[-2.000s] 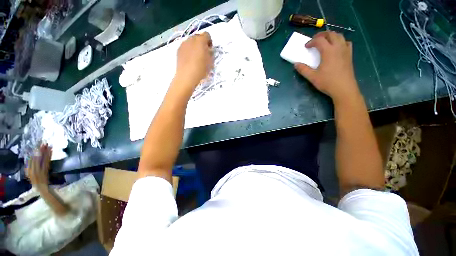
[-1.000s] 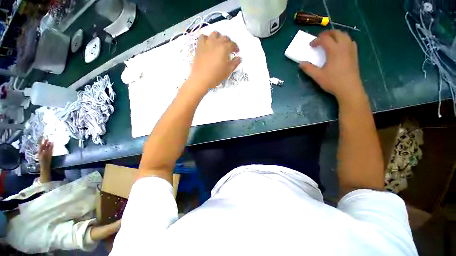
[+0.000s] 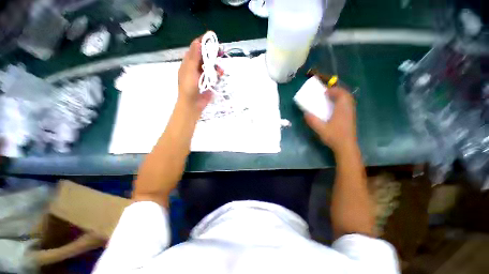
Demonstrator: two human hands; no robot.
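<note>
My left hand (image 3: pixel 192 72) holds a looped white cable bundle (image 3: pixel 209 61) upright above the far part of the white work mat (image 3: pixel 153 115). My right hand (image 3: pixel 338 118) is around the near right side of a white square block (image 3: pixel 314 98) on the dark green bench, right of the mat. Small grey-white cable pieces (image 3: pixel 228 104) lie on the mat beside my left hand. The picture is blurred, and my left fingers are partly hidden behind the bundle.
A translucent bottle (image 3: pixel 291 43) stands behind the mat. A screwdriver (image 3: pixel 332 81) lies behind the block, partly hidden. Cable bundles (image 3: pixel 75 107) heap at left; clear plastic bags with leads (image 3: pixel 450 112) lie at right. An open carton (image 3: pixel 88 206) and another person's arm (image 3: pixel 69 250) are at lower left.
My left hand has risen from the mat and moved left, now with a cable bundle in it. My right hand stays at the block. The whole view has shifted and turned.
</note>
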